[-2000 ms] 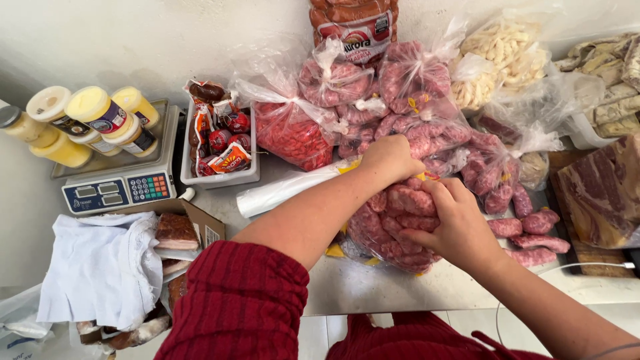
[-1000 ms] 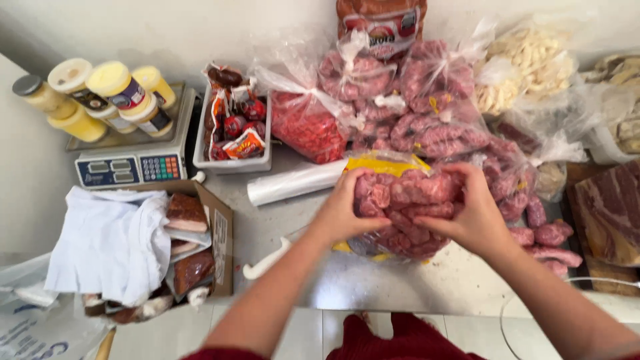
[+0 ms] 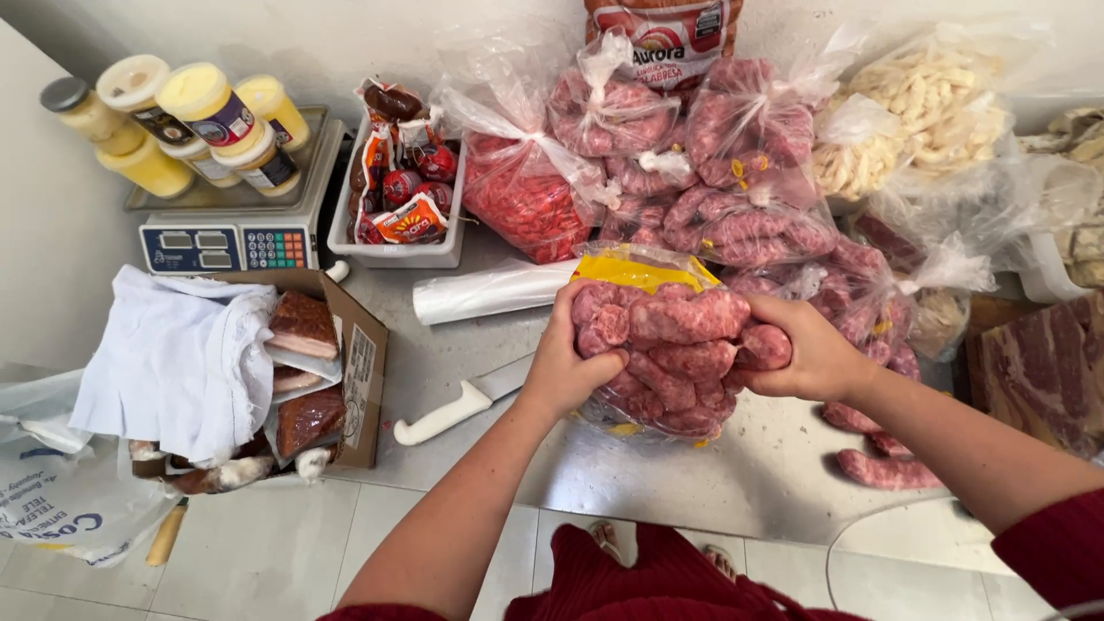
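Both hands grip a mass of raw pink sausages (image 3: pixel 681 354) above the steel counter, my left hand (image 3: pixel 565 358) at its left side and my right hand (image 3: pixel 798 349) at its right. A clear plastic bag with a yellow printed part (image 3: pixel 642 269) lies around and behind the sausages; how much of them it covers cannot be told. Left of my left hand lies a white-handled knife (image 3: pixel 444 414), its blade tip hidden by my wrist. A roll of clear plastic bags (image 3: pixel 487 291) lies behind it. Loose sausages (image 3: pixel 884 470) rest on the counter under my right forearm.
Tied bags of sausages (image 3: pixel 746 224) and a bag of red meat (image 3: pixel 526 190) stand behind. At left are a scale (image 3: pixel 228 246) bearing tubs, a white plastic bin (image 3: pixel 397 252) and a cardboard box (image 3: pixel 366 371) of smoked meat. A meat slab (image 3: pixel 1048 371) sits at right.
My left hand has moved from the top of the sausages to their left side. The sausages have been lifted and turned in both hands. The knife handle, covered by my arm at first, now shows.
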